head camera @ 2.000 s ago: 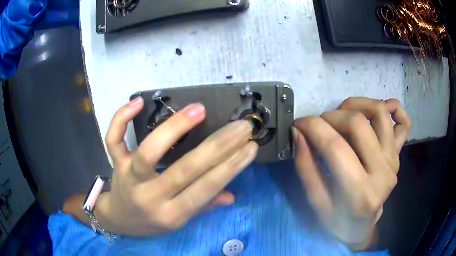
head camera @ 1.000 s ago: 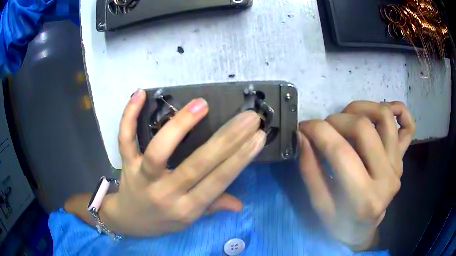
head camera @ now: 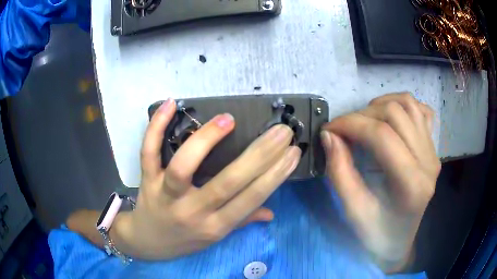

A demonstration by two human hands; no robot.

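A grey-brown fixture plate [head camera: 245, 113] lies in front of me on the white bench top, with a round nest near each end. My left hand [head camera: 204, 196] lies over the plate with its fingers spread. One finger is near the upper left corner, one beside the left nest [head camera: 182, 128], and two fingertips cover much of the right nest [head camera: 297, 131]. Any coil under those fingertips is hidden. My right hand [head camera: 387, 169] is at the plate's right end, thumb and index fingertips close together by the end strip [head camera: 319, 131]. I cannot tell whether they pinch a thin wire.
A second fixture plate [head camera: 201, 12] lies farther up the white bench [head camera: 163, 65]. A black tray [head camera: 389, 32] at the upper right holds a heap of copper coils [head camera: 449, 27] with wire tails hanging over its rim. Another person's blue sleeve [head camera: 38, 38] is at the upper left.
My left hand and the plate have shifted slightly right and down in the picture. The left fingertips cover more of the right nest than two seconds ago. The right hand's fingers have straightened somewhat.
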